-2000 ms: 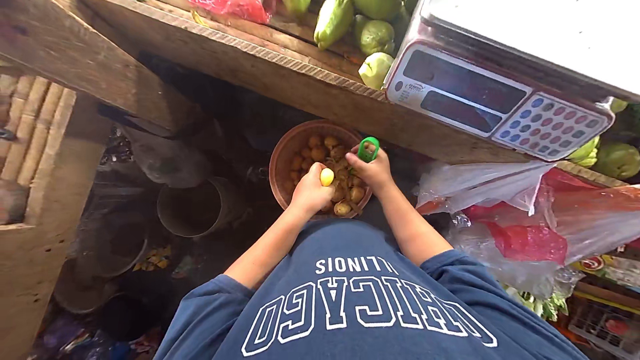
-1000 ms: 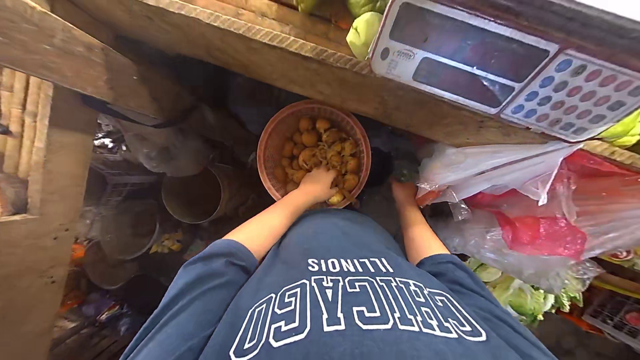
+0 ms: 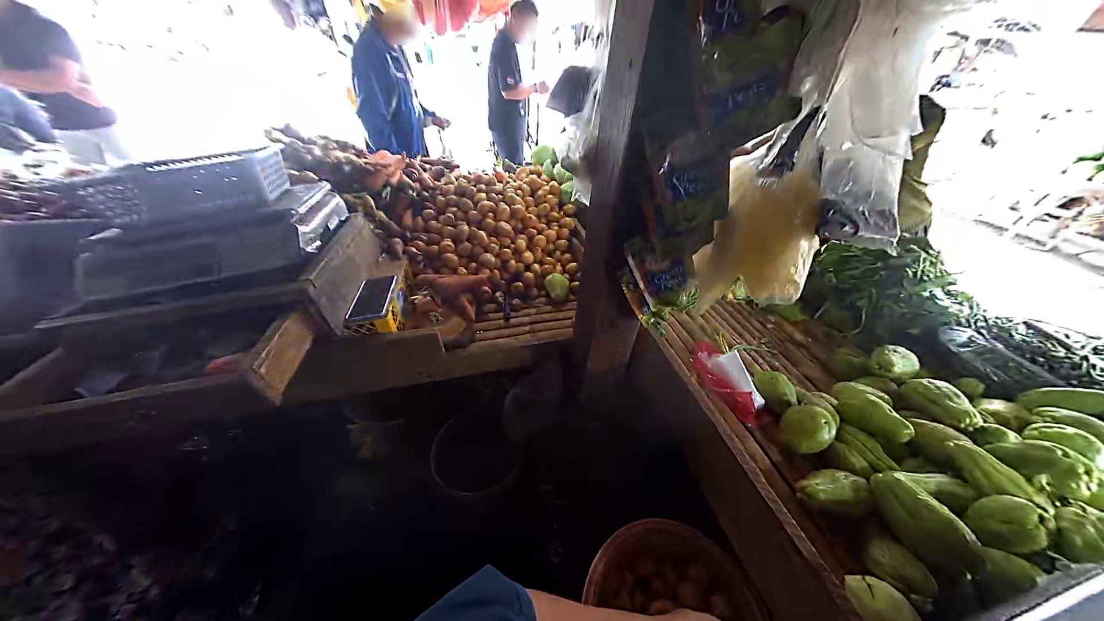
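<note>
At the bottom of the head view, a reddish-brown plastic basin (image 3: pixel 604 552) holds small round brown produce (image 3: pixel 660 580), dim in the shade. My left forearm (image 3: pixel 573 606), below a blue sleeve, reaches to the basin's near edge. Only a sliver of my left hand (image 3: pixel 686 614) shows there, cut off by the frame, so its fingers and anything in them are hidden. My right hand is outside the view.
Chayotes (image 3: pixel 927 517) fill the slatted wooden stall at right, its board edge (image 3: pixel 759 500) beside the basin. A wooden post (image 3: pixel 608 190) stands mid-view. Potatoes (image 3: pixel 496 228), carrots (image 3: pixel 453 285) and a grey crate (image 3: pixel 207 185) lie beyond. A dark bucket (image 3: pixel 474 457) stands below. Several people stand behind.
The view has swung up and left. Earlier, my right hand held a green-handled tool and my left a yellow piece over the basin; then my left hand was in the basin. My right hand has left view.
</note>
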